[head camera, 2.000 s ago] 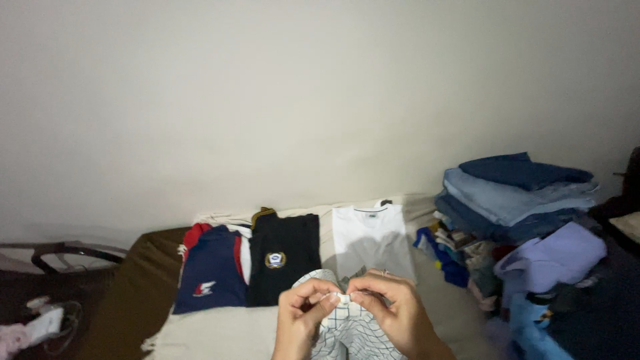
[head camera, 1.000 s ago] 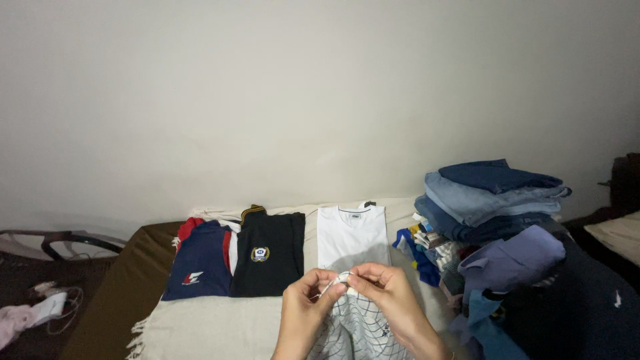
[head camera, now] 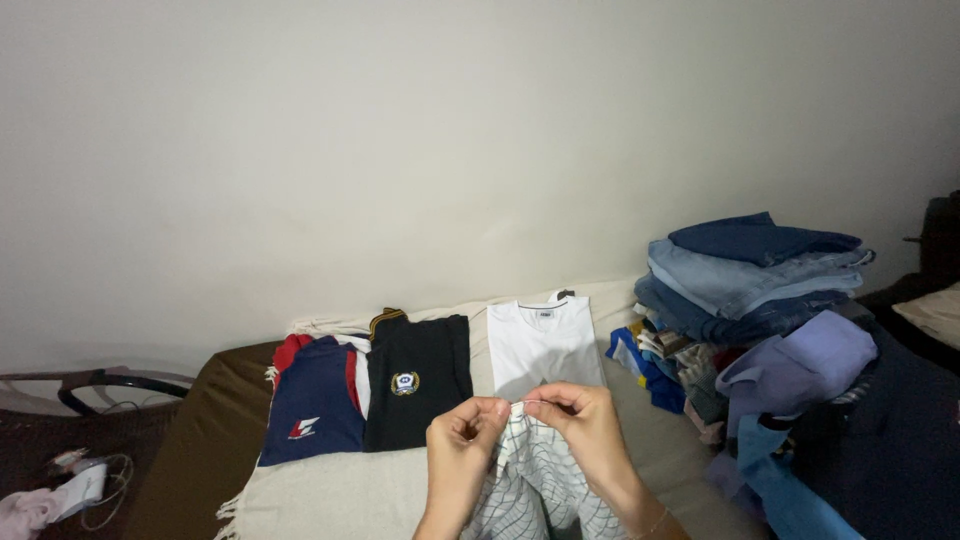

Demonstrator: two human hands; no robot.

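My left hand (head camera: 466, 450) and my right hand (head camera: 581, 427) pinch the top edge of a white garment with a dark grid pattern (head camera: 544, 472); a thin pale cord or band shows between the fingertips. The cloth hangs below both hands and runs out of view at the bottom. Just beyond them a folded white T-shirt (head camera: 544, 345) lies on a cream fringed throw. To its left are a folded black garment with a round crest (head camera: 420, 375) and a folded navy garment with red and white parts (head camera: 315, 405).
Folded jeans (head camera: 742, 277) form a stack at the right, above a loose heap of clothes with a lavender garment (head camera: 802, 360). The cream throw (head camera: 337, 495) covers part of a brown-covered bed (head camera: 187, 435). A pale wall (head camera: 450, 150) stands behind. A white device with a cable (head camera: 86, 484) is at lower left.
Both hands still hold the garment's edge, and a thin cord or band now shows between the fingertips. The folded clothes have stayed in place.
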